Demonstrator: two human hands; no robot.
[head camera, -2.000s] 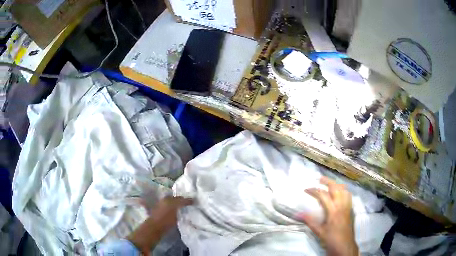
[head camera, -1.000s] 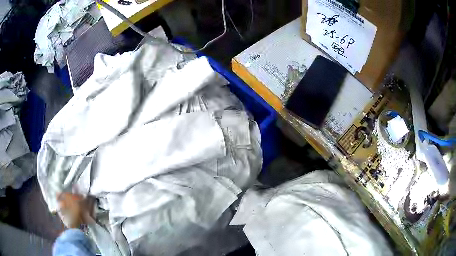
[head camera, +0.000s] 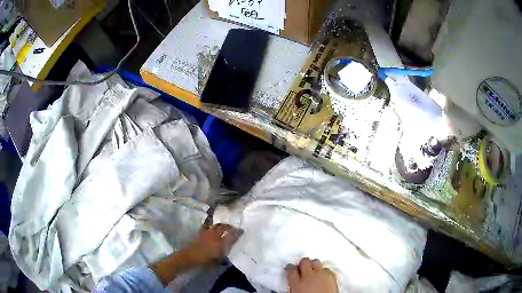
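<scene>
A pale grey-white garment (head camera: 320, 220) lies spread over the lap below the table edge. My left hand (head camera: 216, 243) is at its left corner with the fingers curled on the cloth there. My right hand (head camera: 312, 276) is at the garment's lower middle, cut off by the bottom edge, with fingers bent down on the cloth; the fingertips are partly hidden. A large heap of the same cloth (head camera: 114, 183) stands to the left, beside my left forearm.
The machine table edge (head camera: 366, 191) runs diagonally behind the garment. On the table are a black phone (head camera: 236, 68), a tape roll (head camera: 350, 78), a yellow tape roll (head camera: 490, 163) and a cardboard box (head camera: 297, 20). The cream machine head (head camera: 475, 57) is at right. A blue crate (head camera: 214, 137) shows behind the heap.
Since one second ago the view has swung right. My left hand has left the heap and is at the lap garment, and my right hand has come into view. The garment lies flatter than two seconds ago.
</scene>
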